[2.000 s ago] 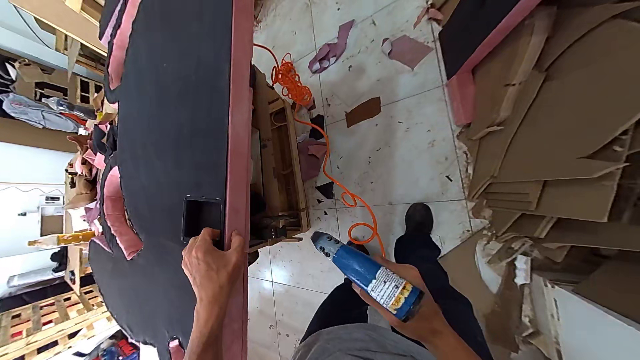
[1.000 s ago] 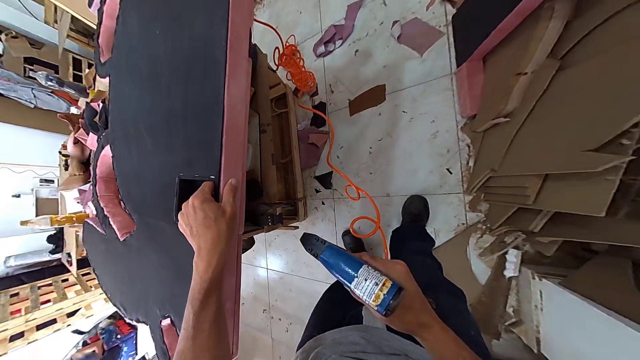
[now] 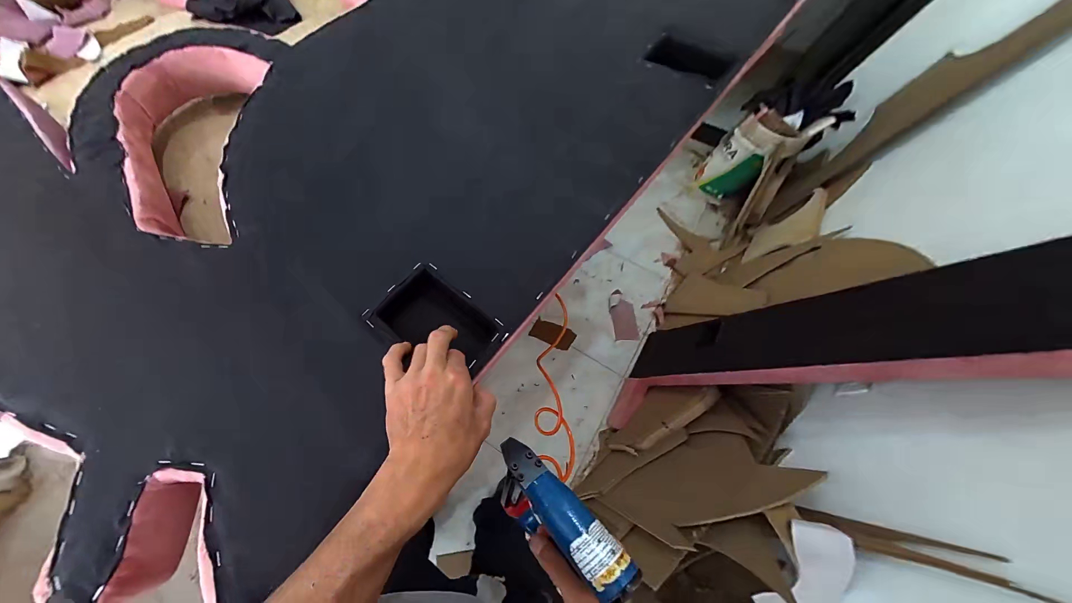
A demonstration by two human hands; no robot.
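Note:
My left hand (image 3: 437,410) rests at the near edge of a rectangular recess (image 3: 431,310) lined in black, its fingertips over the rim. Staples run along the recess's edges in the black fabric (image 3: 335,167) that covers a large upholstered panel with pink fabric at its side. Below and to the right, my right hand (image 3: 559,565) grips a blue pneumatic staple gun (image 3: 569,511) with a dark nose, held off the panel above the floor. The lower part of that hand is out of view.
An orange air hose (image 3: 548,377) coils over the tiled floor beside the panel. Cardboard offcuts (image 3: 712,469) pile up on the right, under a long black and pink piece (image 3: 871,318). A sack (image 3: 745,155) stands farther off. Stapled cutouts (image 3: 188,151) open through the panel on the left.
The view has turned and come closer over the panel. My left hand stays at the recess, its fingers now spread over the near rim. The staple gun remains in my right hand.

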